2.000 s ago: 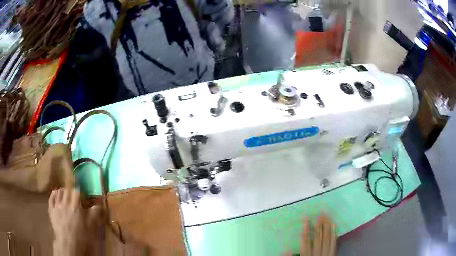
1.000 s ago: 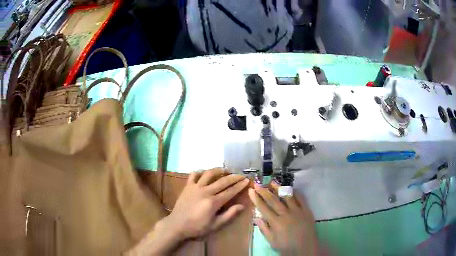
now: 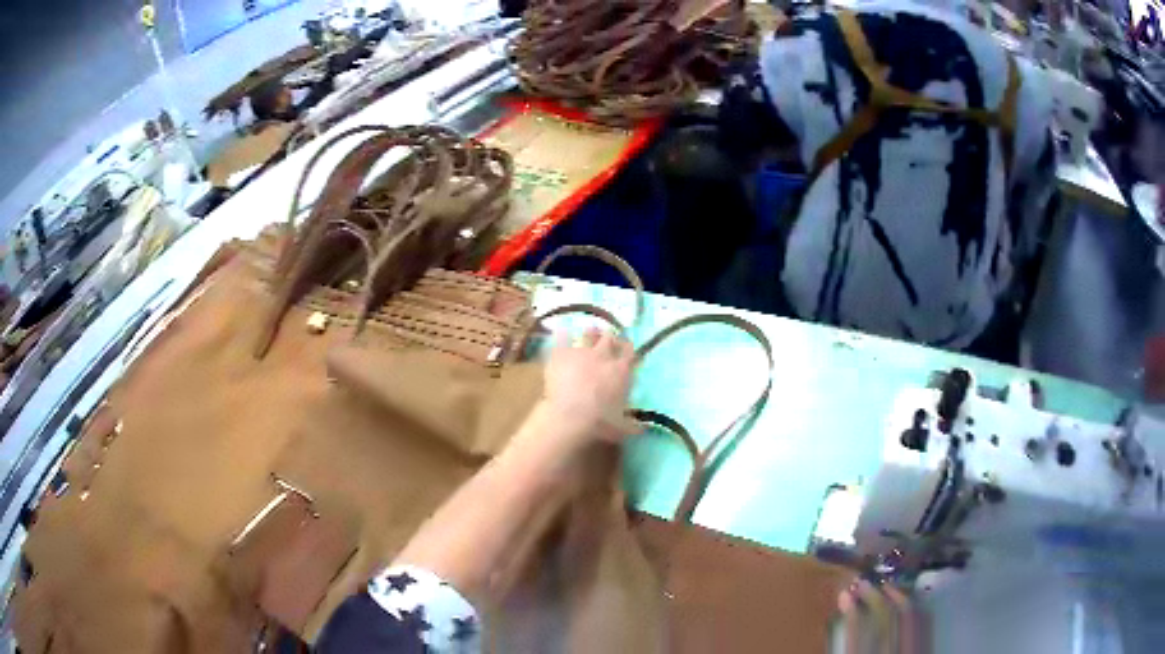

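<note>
A tan-brown bag panel (image 3: 747, 581) lies folded on the table and reaches right to the sewing machine's needle area (image 3: 894, 562). Thin brown handle loops (image 3: 767, 371) stand out from its far edge. My left hand (image 3: 588, 383) is closed on the raised brown material beside the loops; its thumb side is blurred. My right hand (image 3: 882, 620) is blurred and partly cut off at the bottom edge, by the panel's right end below the needle area. Its grip cannot be made out.
A stack of brown bag panels (image 3: 192, 434) with bundled handles (image 3: 396, 217) fills the left. The white machine head (image 3: 1022, 447) stands right. Beyond the pale green table (image 3: 818, 371) are a red-edged board (image 3: 562, 160), a brown strap pile (image 3: 626, 58) and a person (image 3: 894, 192).
The view has swung left. My left hand has left the needle area and moved to the raised material by the handle loops. My right hand remains near the needle area, now lower in view.
</note>
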